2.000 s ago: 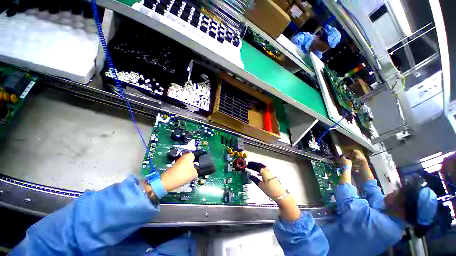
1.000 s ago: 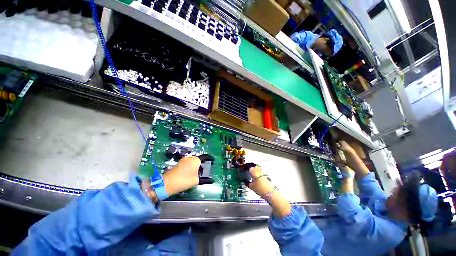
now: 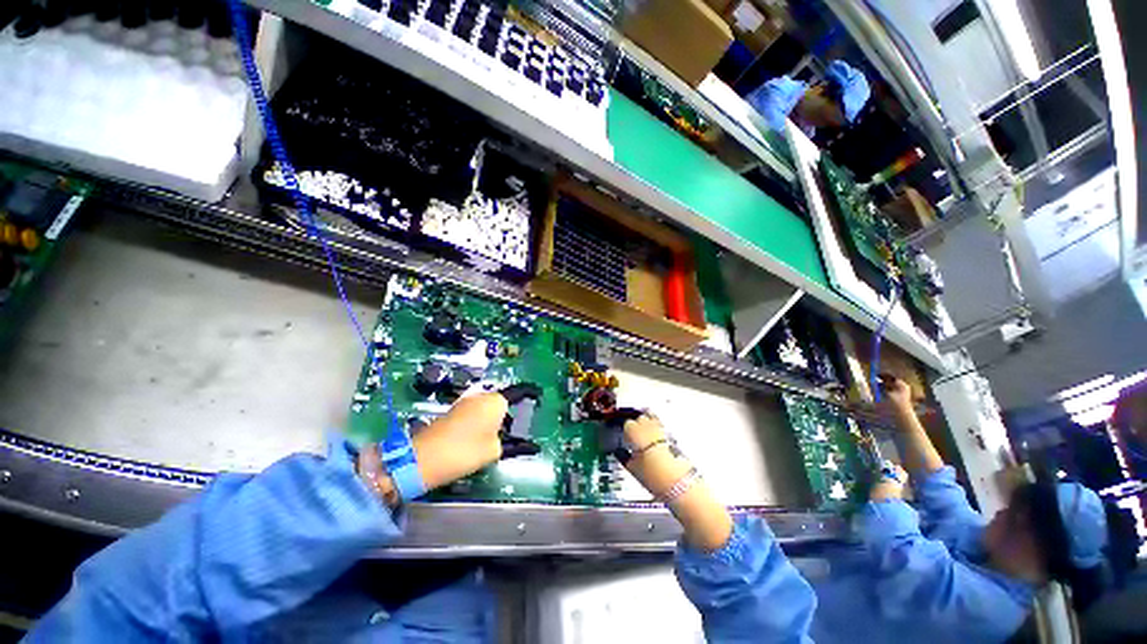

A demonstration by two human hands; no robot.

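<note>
A green circuit board (image 3: pixel 532 477), partly populated, lies on the metal-railed conveyor in front of me. My left hand (image 3: pixel 468 437), with a blue wrist strap (image 3: pixel 401 464), holds black block parts (image 3: pixel 520 420) over the middle of the board. My right hand (image 3: pixel 639 443) is at the board's right side, beside the copper-orange ring coil (image 3: pixel 600 400). Its fingertips are dark, and I cannot tell whether they hold a black part.
Black bins with small white parts (image 3: pixel 476 230) and a cardboard box (image 3: pixel 611 308) stand behind the conveyor. White foam (image 3: pixel 120 120) is at the upper left. Another worker's arms (image 3: pixel 925 443) are at the right, near another board (image 3: pixel 824 450). A blue cord crosses the left side.
My right hand has moved left, from beyond the board's edge to beside the coil. The blocks at my left hand have turned. The neighbouring worker's arms have shifted.
</note>
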